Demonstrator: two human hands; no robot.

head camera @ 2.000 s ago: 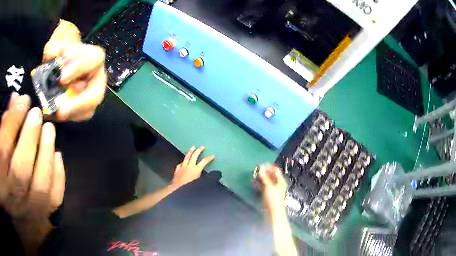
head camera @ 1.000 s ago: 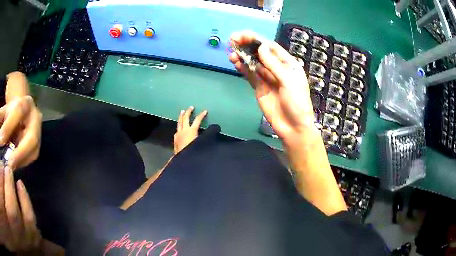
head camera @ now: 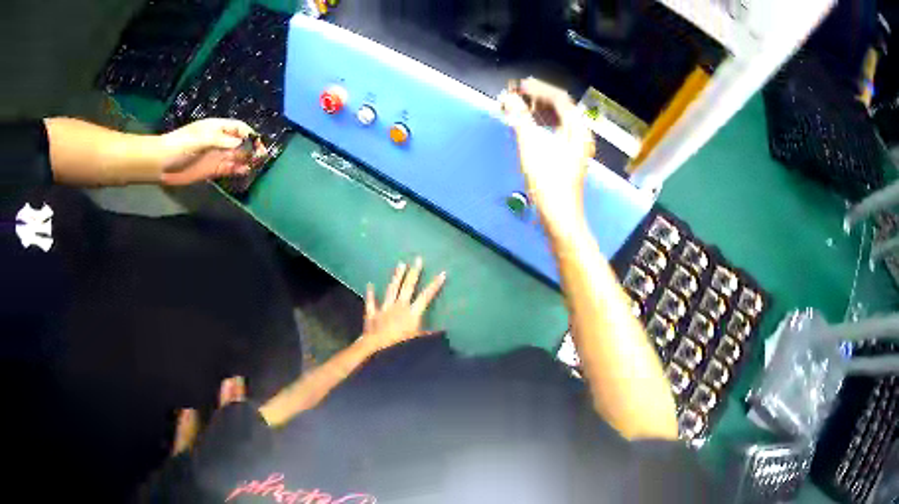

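Note:
My left hand (head camera: 397,311) lies on the green mat near its front edge, fingers spread, holding nothing. My right hand (head camera: 554,148) is raised over the blue control panel (head camera: 444,162), by the edge of the machine's dark opening. Its fingers are closed on a small dark camera module (head camera: 536,104), which is blurred and partly hidden by them. The green button (head camera: 518,203) shows beside my right forearm; the button to its right is hidden. The blister tray of modules (head camera: 702,313) lies right of the panel, partly covered by my forearm.
A person's hand (head camera: 212,150) holds a small dark piece over the left blister tray (head camera: 237,84). A yellow bar (head camera: 672,120) and white frame stand at the opening's right. A clear strip (head camera: 360,179) lies below the panel. Clear plastic bags (head camera: 800,369) lie far right.
My right hand has gone from the tray, with the module, up to the machine's opening. My left hand stays on the mat. The other person's hand has reached to the left tray.

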